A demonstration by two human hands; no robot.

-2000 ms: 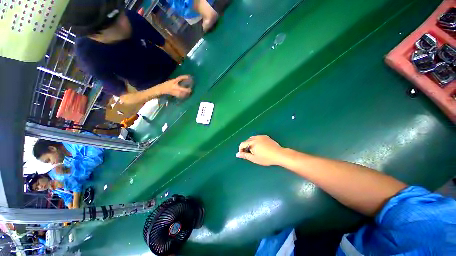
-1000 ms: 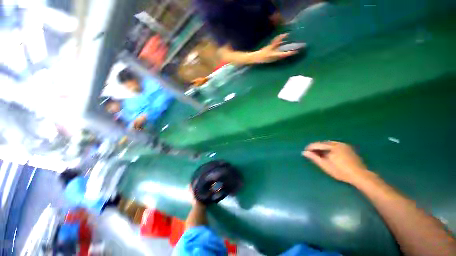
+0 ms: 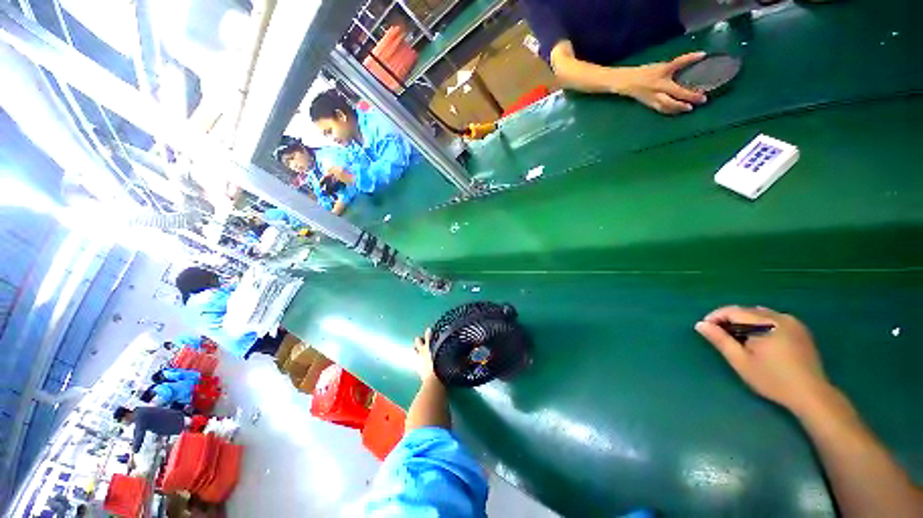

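Note:
A small black desk fan (image 3: 476,346) with a round spiral grille stands near the edge of the green bench. My left hand (image 3: 426,356) is at the fan's outer side with its fingers around the rim, partly hidden behind it. My right hand (image 3: 777,354) is above the green bench at the right. It is closed on a thin dark pen-like tool (image 3: 749,330), which shows between thumb and fingers; the rest is hidden in the hand.
A white box-like device (image 3: 757,166) lies on the green conveyor belt (image 3: 607,228). Across it, a person's hand (image 3: 663,85) touches a round grey disc (image 3: 708,73). A metal post (image 3: 405,126) rises beyond the belt. Red bins (image 3: 342,396) stand on the floor at left.
The view has swung left; the salmon-red tray has left the picture. My left hand has come into view and taken hold of the fan. My right hand still holds the dark tool.

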